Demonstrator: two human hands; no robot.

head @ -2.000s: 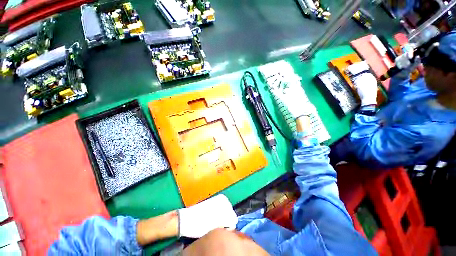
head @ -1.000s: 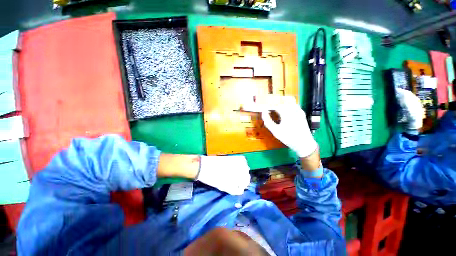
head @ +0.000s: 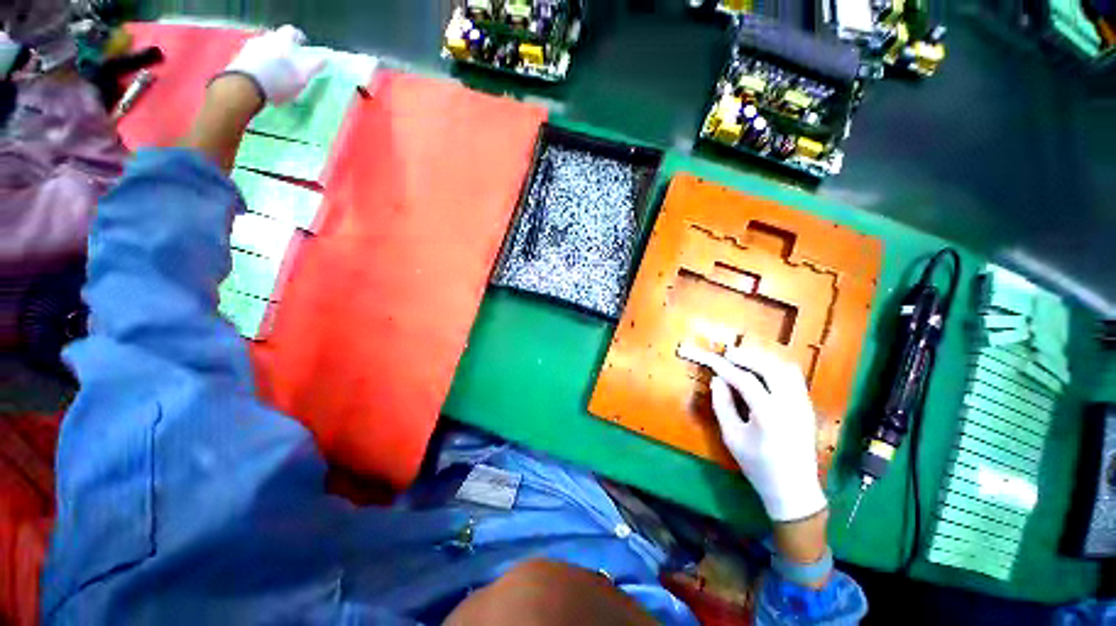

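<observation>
The orange fixture [head: 636, 367] lies on the green mat with cut-out recesses and no board in it. My right hand [head: 773, 428], in a white glove, is over its lower middle. Thumb and forefinger are pinched at a thin pale strip [head: 698, 353] low over the fixture; its outline is partly lost in glare. My left hand [head: 279, 65], also gloved, is stretched out to the upper left, at the far end of the pale green sheets [head: 275, 196]. Whether its fingers grip a sheet cannot be told.
A red mat [head: 404, 245] and a black screw tray [head: 575, 226] lie left of the fixture. An electric screwdriver [head: 903, 379] with cord and more pale green sheets [head: 997, 452] lie right. Board assemblies [head: 783, 104] stand on the dark belt beyond. Another person's sleeve [head: 55, 208] is far left.
My left hand has gone from near my lap to the sheets at the upper left. My right hand went from the right-hand sheets to the fixture and stays there. The view has swung left.
</observation>
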